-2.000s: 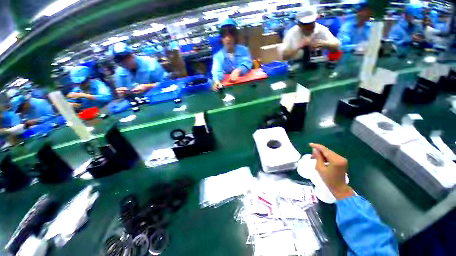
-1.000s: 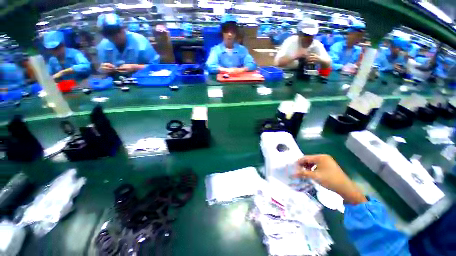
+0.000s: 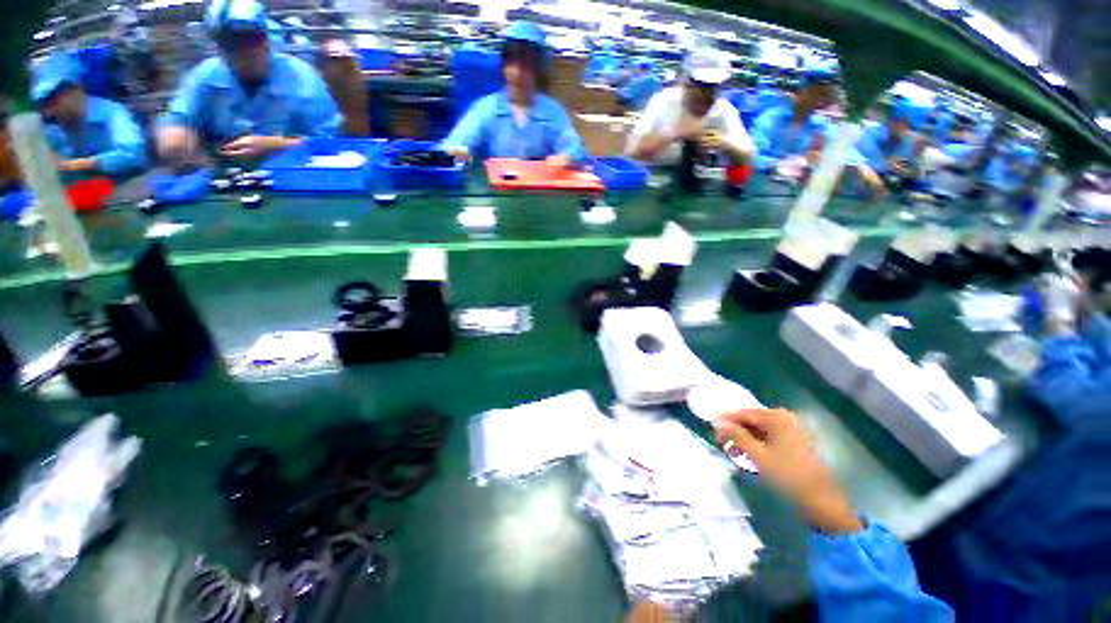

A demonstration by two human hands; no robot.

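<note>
My right hand is bare, with thumb and fingers close together over the white round pieces. I cannot tell whether it grips one. A blurred, skin-coloured patch at the bottom edge may be my left hand; its fingers are not visible. The filled clear bags lie in a loose, shiny pile left of my right hand, some showing print. The flat whitish stack of empty bags touches the pile's left side. The white stack with a round hole stands behind the pile.
Black rings lie heaped at left, with crumpled clear plastic beyond. An open black box and others stand across the bench. Long white blocks lie at right. Workers sit opposite; a blue sleeve shows at far right.
The view has turned right, so the bench things sit further left. My right hand has moved off the white stack's front to the round pieces. A skin-coloured patch has appeared at the bottom edge.
</note>
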